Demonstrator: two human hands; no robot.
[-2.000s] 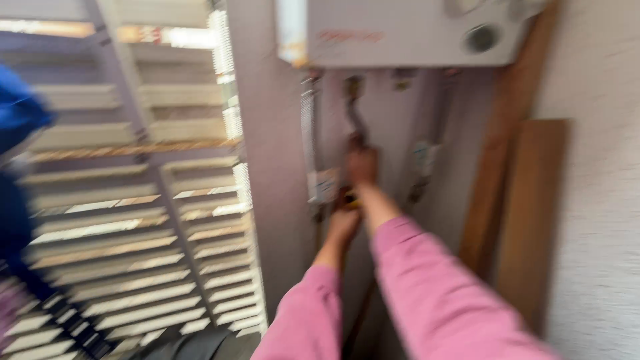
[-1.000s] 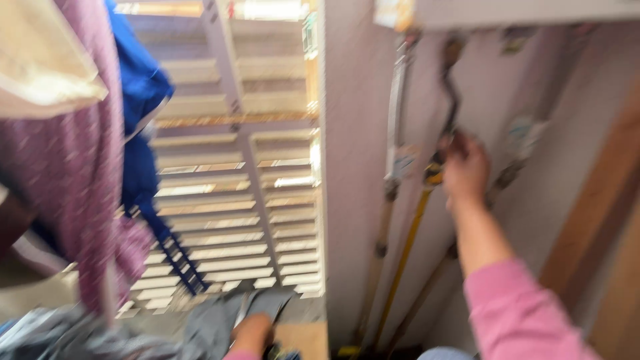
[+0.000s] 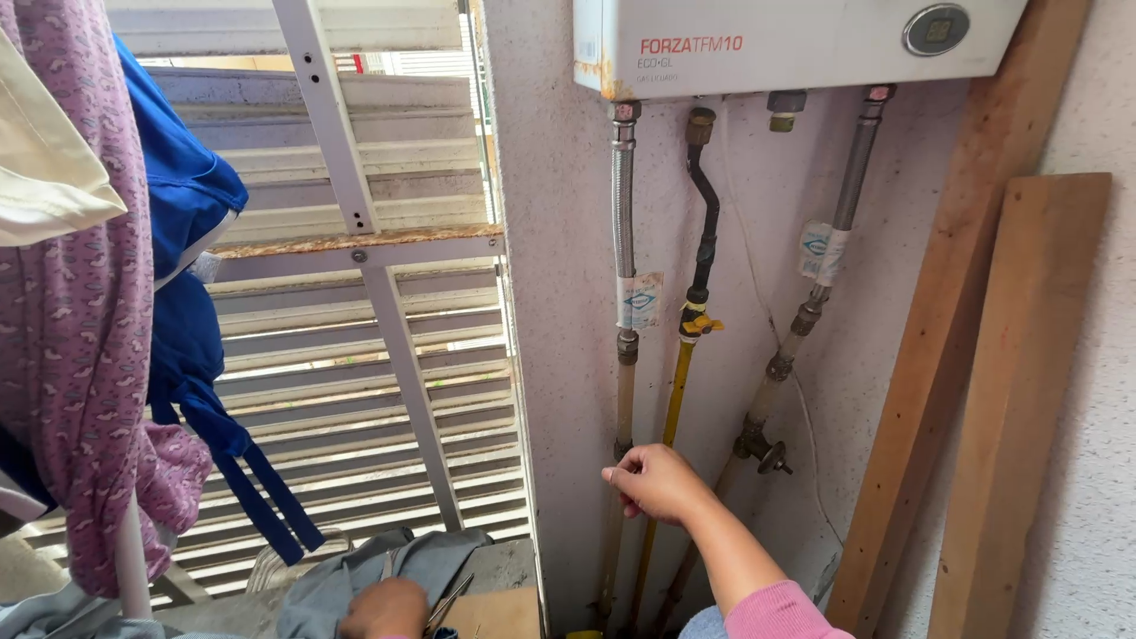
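Observation:
Under a white gas water heater [image 3: 799, 44], my right hand [image 3: 661, 484] is curled in front of the lower pipes; whether it pinches anything small is unclear. Above it, a yellow-handled valve [image 3: 699, 323] joins a black gas pipe [image 3: 707, 209] to a yellow pipe [image 3: 680, 382]. A braided flexible hose [image 3: 624, 195] hangs to the left, another braided hose [image 3: 859, 169] to the right, with a round-handled valve [image 3: 774, 456] lower down. My left hand [image 3: 386, 611] is low on grey cloth [image 3: 355, 568], beside slim metal tools [image 3: 451, 603]; its fingers are hidden.
Clothes hang at the left, among them a blue garment [image 3: 191, 186] and a pink patterned cloth [image 3: 80, 266]. Behind them is a slatted louvre [image 3: 293, 355]. Two wooden boards [image 3: 1021, 399] lean against the right wall. A cardboard piece [image 3: 497, 614] lies beside the tools.
My left hand has left the pipe near the yellow valve and moved down to the grey cloth. My right hand has come away from the black pipe and valve and is lower.

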